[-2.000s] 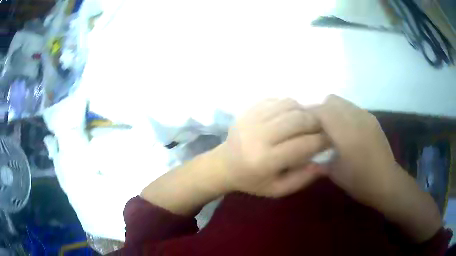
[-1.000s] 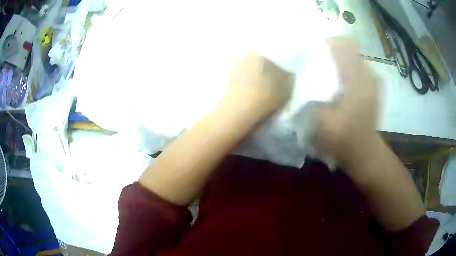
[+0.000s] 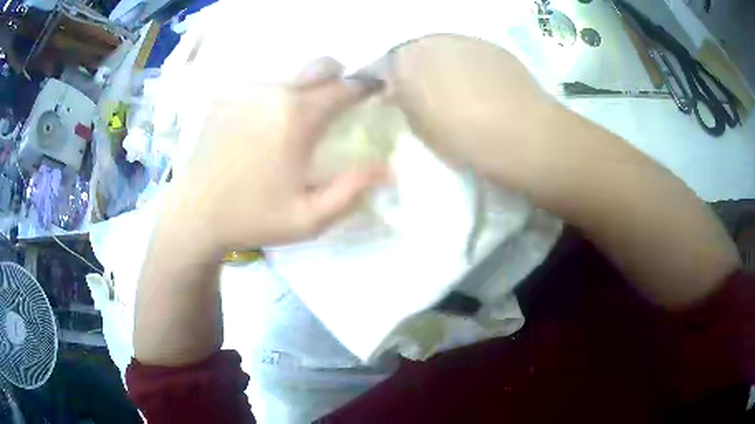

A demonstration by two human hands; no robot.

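A white fabric garment piece (image 3: pixel 414 248) hangs from between my hands over the table edge and my lap, with a dark patch near its lower edge. My left hand (image 3: pixel 265 166) is blurred; its thumb and fingers are bent around a pale part of the cloth. My right hand (image 3: pixel 397 79) is at the cloth's upper edge, close to my left fingertips; its fingers are mostly hidden behind the hand and by glare. More white cloth (image 3: pixel 306 331) lies below my left hand. Glare washes out the area beyond my hands.
Black-handled shears (image 3: pixel 704 99) lie at the upper right beside a brown strip (image 3: pixel 641 54). Round metal parts (image 3: pixel 590 36) and a dark thin tool (image 3: pixel 604 89) are near them. A fan (image 3: pixel 21 327) stands at the left. A white box (image 3: pixel 56 124) and plastic bags (image 3: pixel 58 195) are at the upper left.
My left hand has moved left and opened wider around the cloth. My right hand has moved up and left towards it. The white piece now hangs spread out below them.
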